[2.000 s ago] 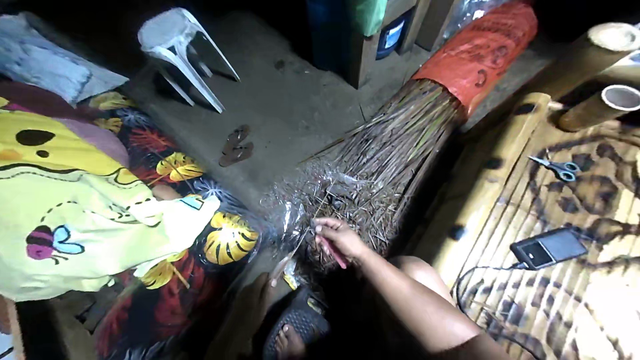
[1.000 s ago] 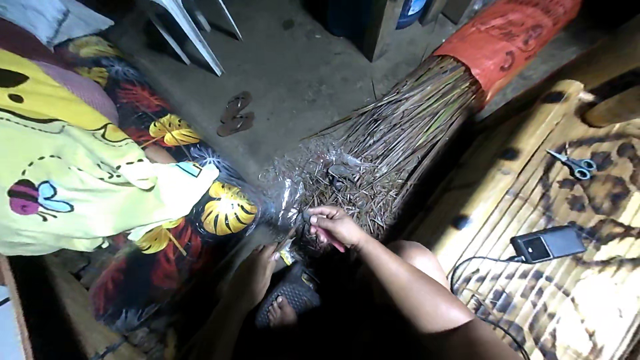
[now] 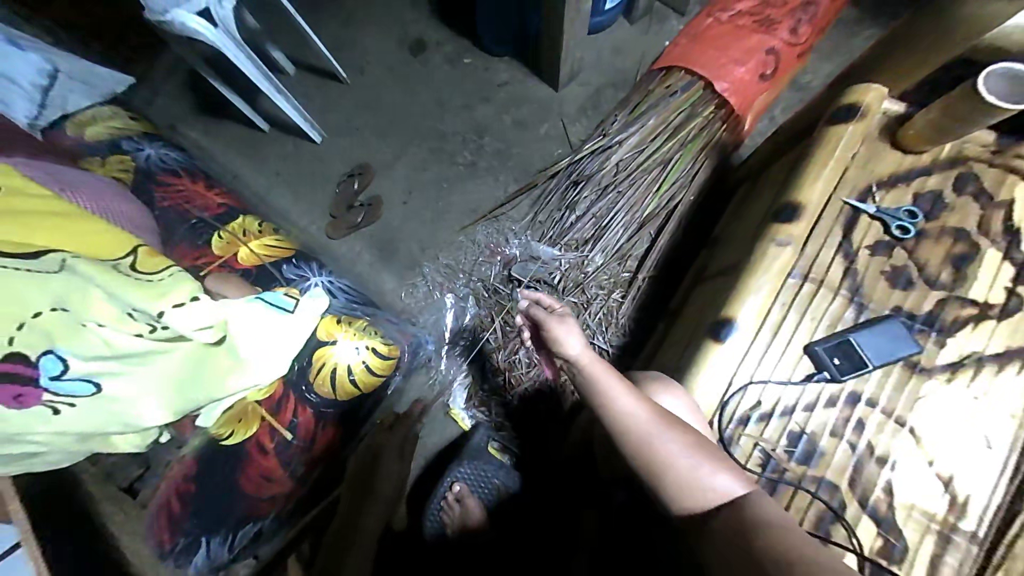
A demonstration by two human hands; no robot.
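Note:
My right hand is curled around a tool with a red handle, over a heap of cut dry stalk pieces; the tool's working end is hard to make out. My left hand lies in dim light to the lower left, near a thin stalk that slants up toward the right hand; its grip is not clear. A long bundle of dry stalks, partly inside a red plastic sack, reaches down to the heap. Clear plastic wrap lies left of the heap.
At right, a bamboo bench holds small scissors, a black device with a cable, and a bamboo tube. Flip-flops and a white plastic chair are on the floor. A flowered cushion is at left, my slippered foot below.
The view has shifted, with the chair now cut off at the top. My right hand stays over the heap with the red-handled tool, while my left hand has become darker and harder to see.

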